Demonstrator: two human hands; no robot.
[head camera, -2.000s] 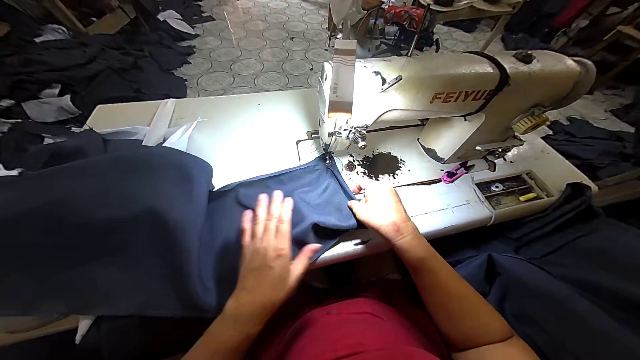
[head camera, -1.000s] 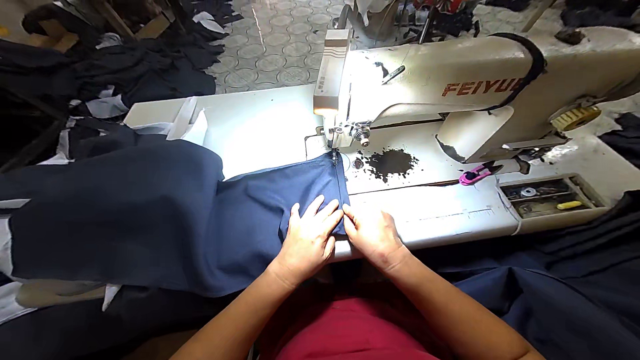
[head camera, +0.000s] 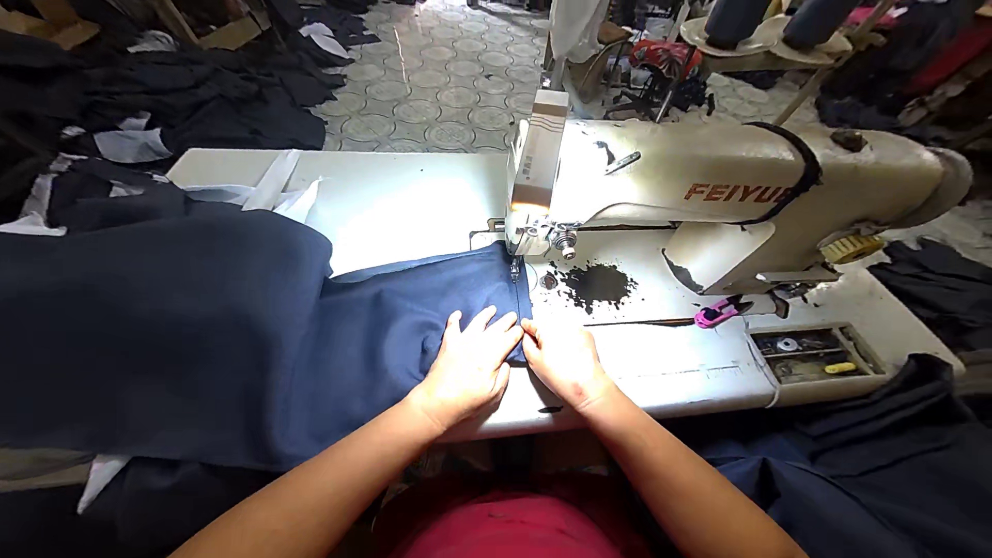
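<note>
Navy fabric lies across the left of the sewing table, its folded right edge under the presser foot of a Feiyue sewing machine. Flat on the cloth just below the foot rests my left hand, fingers slightly spread. My right hand pinches the fabric's right edge between thumb and finger, close beside the left fingertips. The thumb is partly hidden.
Pink thread snips lie right of a dark worn patch on the machine bed. An open compartment with small parts is set into the table's right side. Dark fabric hangs at the lower right; white pieces lie at the back left.
My left hand has moved right across the cloth, from apart to beside my right hand. The fabric edge below the foot now lies straighter. My right hand remains at that edge.
</note>
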